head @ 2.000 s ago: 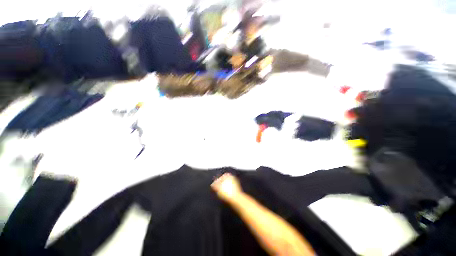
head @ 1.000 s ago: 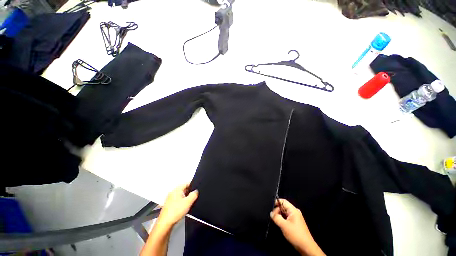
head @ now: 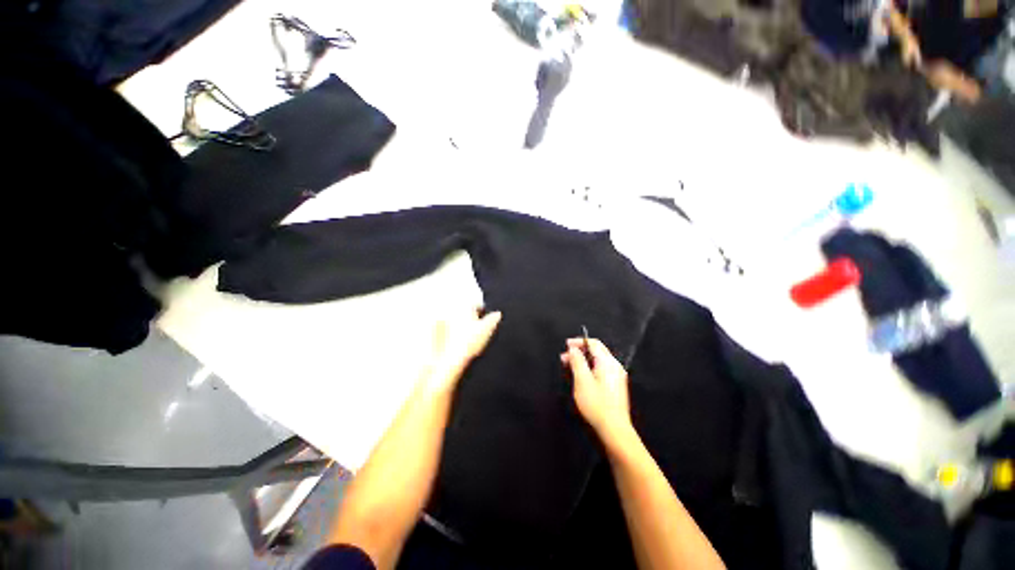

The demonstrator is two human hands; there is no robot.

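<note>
The black zip-front jacket [head: 523, 412] lies spread on the white table, one long sleeve [head: 345, 258] stretched to the left. Its thin pale zipper line [head: 642, 334] runs down the front. My left hand [head: 462, 334] is at the jacket's side edge near the underarm; blur hides whether it pinches the cloth. My right hand [head: 595, 373] is over the jacket front, left of the zipper, closed on small dark snips [head: 587, 343] whose tip points up.
Dark garments [head: 67, 223] are piled at left, with hangers [head: 228, 123] on the cloth beside them. A blurred hanger [head: 668, 204], red thread cone [head: 826, 283], blue-capped can [head: 853, 200] and clear bottle [head: 910, 327] lie beyond the jacket. A grey hand-held tool [head: 545, 95] is at the top.
My left hand has moved up the jacket's side from near the hem to the underarm. My right hand with the snips has moved up and left, off the zipper line. The view has shifted and tilted.
</note>
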